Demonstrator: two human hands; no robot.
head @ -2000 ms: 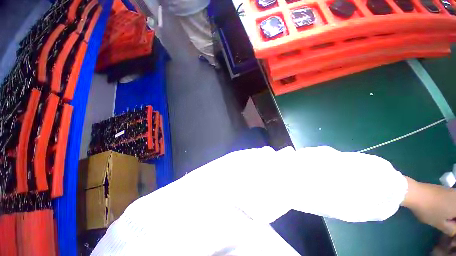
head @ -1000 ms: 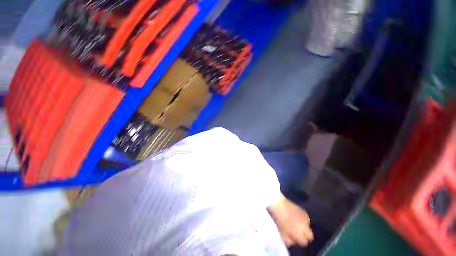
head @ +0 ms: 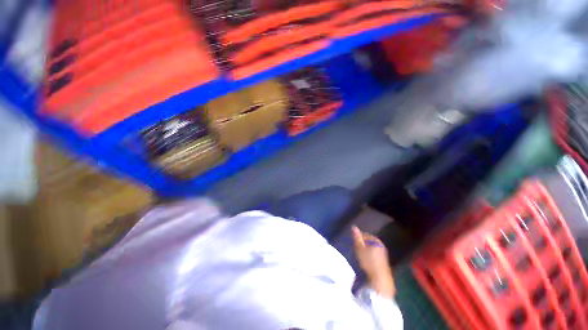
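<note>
A hand, which seems to be my left hand [head: 375, 263], shows small and blurred at lower centre. It rises from a white cuff beside my white sleeve, with one finger or thumb pointing up. A small purplish mark shows at the fingers; I cannot tell whether it is something held. My right hand is not in view. A stack of red trays [head: 465, 256] with dark units in its pockets stands to the right of the hand, apart from it.
A blue rack [head: 122, 161] crosses the upper left, bearing red trays [head: 138, 71]. A cardboard box [head: 248, 116] and more filled trays [head: 313, 109] sit below. Grey floor [head: 290, 164] lies beyond my sleeve. A person's blurred pale clothing [head: 516, 61] shows at upper right.
The view has swung left and tilted, so more of the rack shows. The hand has left the green bench area seen earlier and now points upward beside my sleeve.
</note>
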